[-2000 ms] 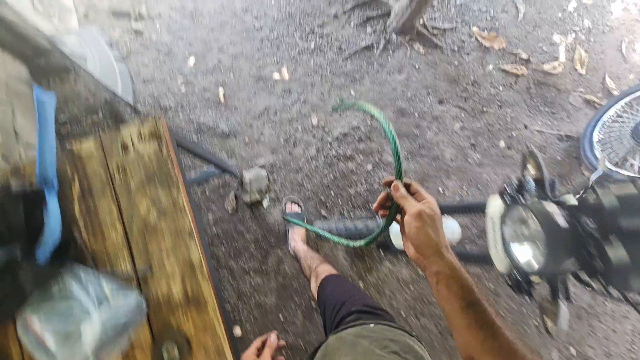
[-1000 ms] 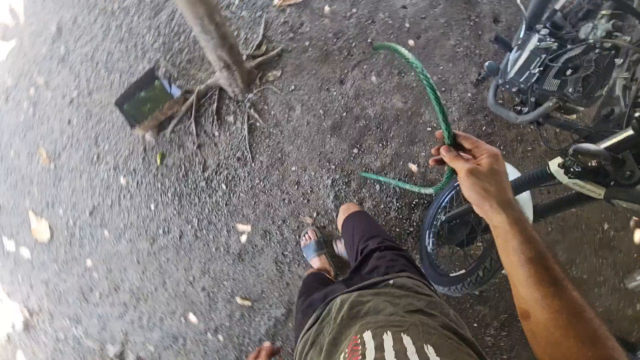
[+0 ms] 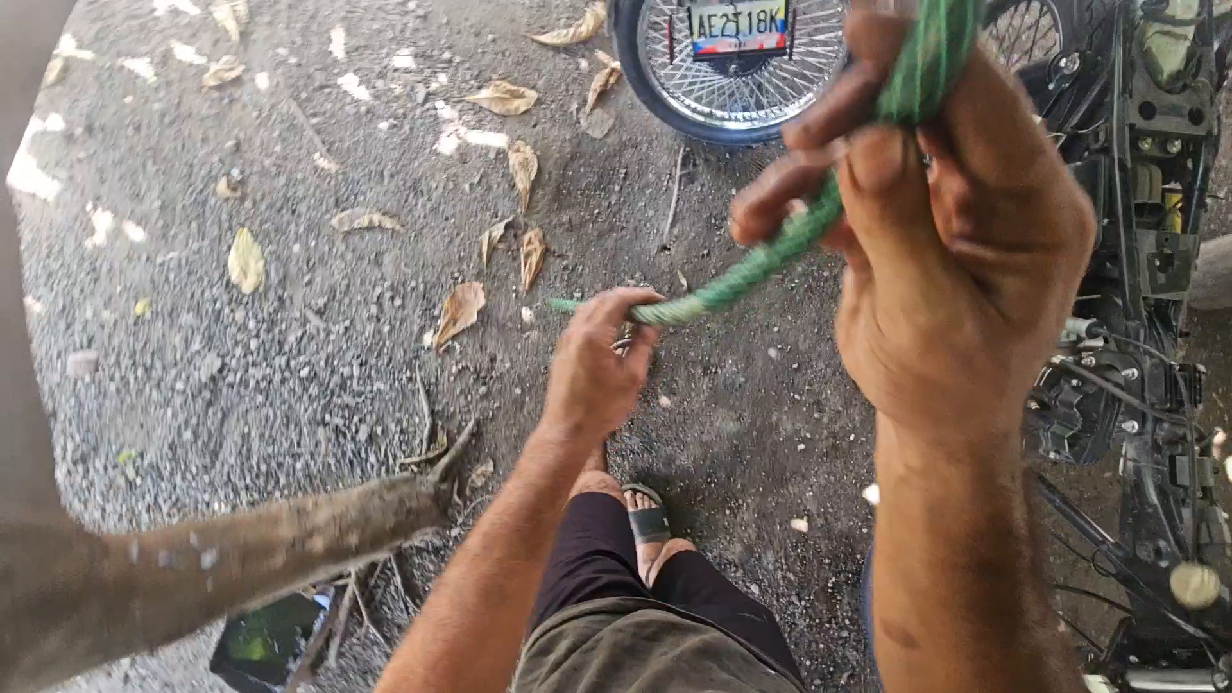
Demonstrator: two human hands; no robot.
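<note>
A length of green twisted rope (image 3: 760, 268) runs between both my hands in the head view. My right hand (image 3: 924, 202), large and close to the camera at the upper right, is closed around the rope's upper part, which leaves the top of the view. Lower and nearer the middle, my left hand (image 3: 602, 356) pinches the rope by its other end, and a short thin tip sticks out to the left of the fingers. Between the hands the rope bends gently and looks slightly blurred.
A spoked wheel (image 3: 736, 96) with a licence plate stands at the top. A motorcycle frame (image 3: 1145, 385) with exposed parts fills the right side. At lower left are a tree trunk (image 3: 318, 525), its roots and a dark container (image 3: 265, 640). Dry leaves (image 3: 462, 313) lie on the gravelly ground.
My left hand has come up from the lower edge and taken hold of the rope. My right hand, still gripping the rope, is now much nearer the camera. The view has swung considerably.
</note>
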